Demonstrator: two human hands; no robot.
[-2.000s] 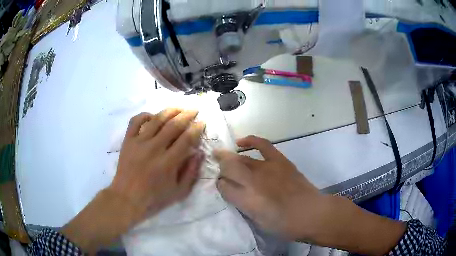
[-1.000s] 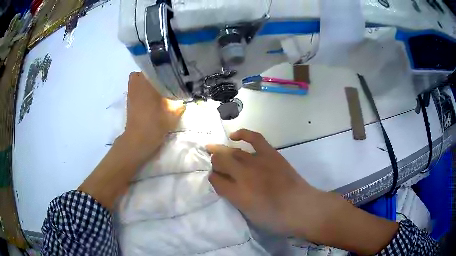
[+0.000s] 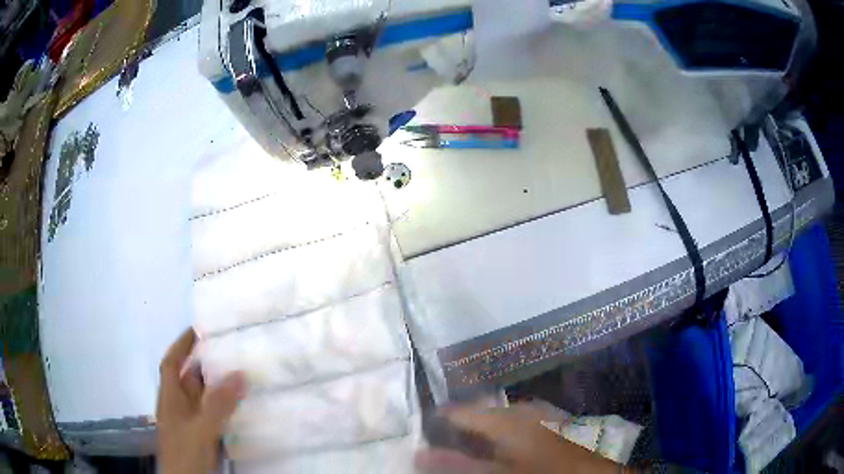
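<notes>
A white quilted panel (image 3: 305, 319) with dark cross lines runs from under the presser foot (image 3: 337, 170) down to the lower picture edge. My left hand (image 3: 196, 403) holds the panel's left edge low down, thumb on top. My right hand (image 3: 500, 440) is blurred and partly cut off at the bottom; it holds the panel's right edge, where a narrow dark strip (image 3: 424, 384) shows. The fingertips of my right hand are not clear. The sewing machine head (image 3: 268, 88) stands over the panel's top end, its lamp glaring there.
Pink and blue thread snips (image 3: 472, 138) lie right of the needle area. Two brown strips (image 3: 506, 112) (image 3: 608, 171) lie on the bed. A black cord (image 3: 659, 185) crosses the right side. A blue bin (image 3: 689, 393) with white quilted pieces stands below right; taped cardboard (image 3: 23, 231) is at left.
Both hands have moved from near the needle down toward the lower picture edge. The panel now lies flatter and more of it shows. The view has shifted, showing more of the bin.
</notes>
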